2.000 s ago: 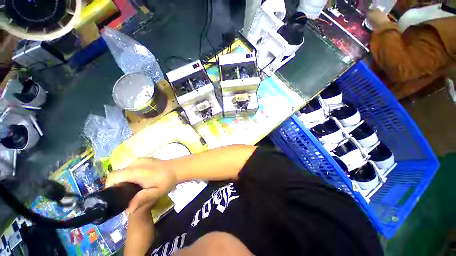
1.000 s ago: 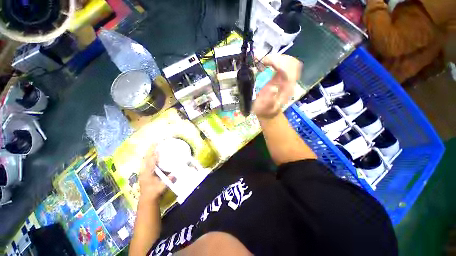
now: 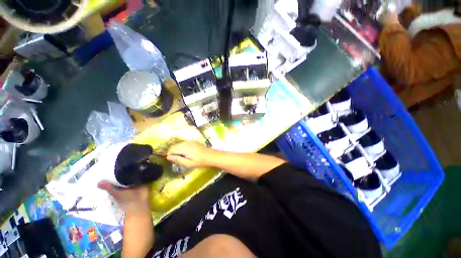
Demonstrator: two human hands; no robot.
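Note:
A white housing [image 3: 96,174] with a black round head [image 3: 135,165] lies tilted over the left part of the yellow fixture [image 3: 194,185] and the printed sheets. My left hand [image 3: 130,197] grips its near side, just below the black head. My right hand [image 3: 188,154] is right of the black head, above the fixture, with its fingers bunched. Something thin seems to reach from its fingertips to the head, too blurred to name. The dark electric screwdriver [image 3: 224,95] hangs free in front of the two screw feeders [image 3: 201,93].
A round tin [image 3: 140,90] and clear plastic bags [image 3: 111,125] stand behind the fixture. White units with black heads [image 3: 22,123] are at the left. A blue crate [image 3: 414,189] with more units is at the right. A person in a brown sleeve [image 3: 424,60] is at upper right.
My right hand has left the screwdriver and come back left to the fixture. The white part has left the fixture's hollow; the housing now shows its black head and lies further left.

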